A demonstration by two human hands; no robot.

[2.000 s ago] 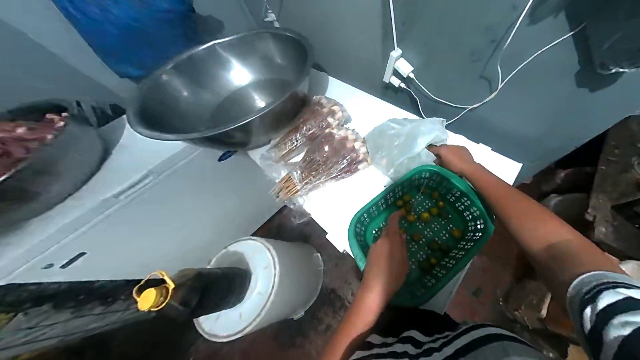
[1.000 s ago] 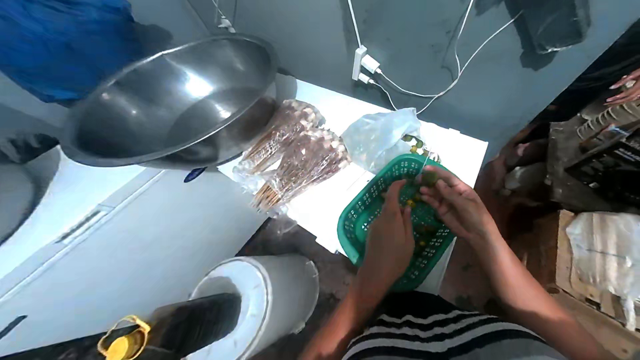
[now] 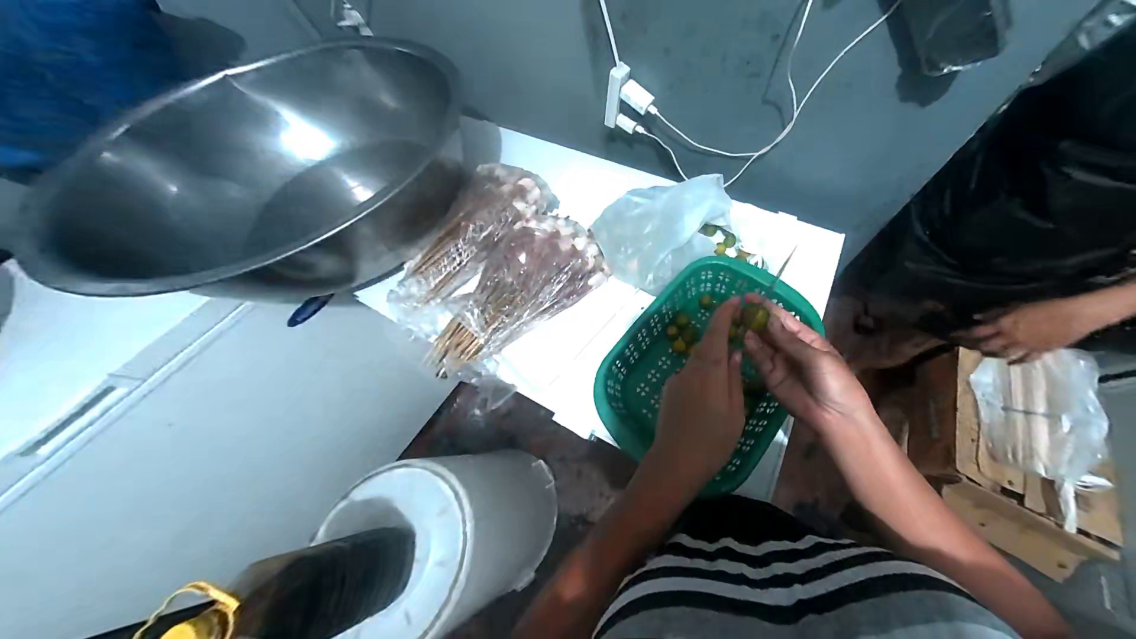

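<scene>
My left hand [image 3: 706,390] and my right hand [image 3: 812,368] meet over a green perforated plastic basket [image 3: 621,359]. Between their fingertips is a small green citrus fruit [image 3: 755,317]. A thin pointed blade [image 3: 784,264] sticks up beside the fingers; its handle is hidden, so I cannot tell which hand has it. More small yellow-green fruits [image 3: 682,333] lie in the basket. Behind its far rim rests a clear plastic bag [image 3: 661,226], with several green fruits [image 3: 723,240] at its mouth. Wrapped bundles of skewered meat [image 3: 537,266] lie to the left on the white surface.
A large steel basin [image 3: 240,169] stands at the left. Below are a white bucket [image 3: 497,506] and a yellow-capped container [image 3: 200,621]. A power strip [image 3: 617,93] with white cables is at the wall. At the right, another person's hand [image 3: 1021,328] is near a cardboard box [image 3: 972,426].
Two seconds ago my right hand was at the plastic bag and my left was in the basket; now both meet over the basket around a fruit. Another person's arm has come into fuller view at the right.
</scene>
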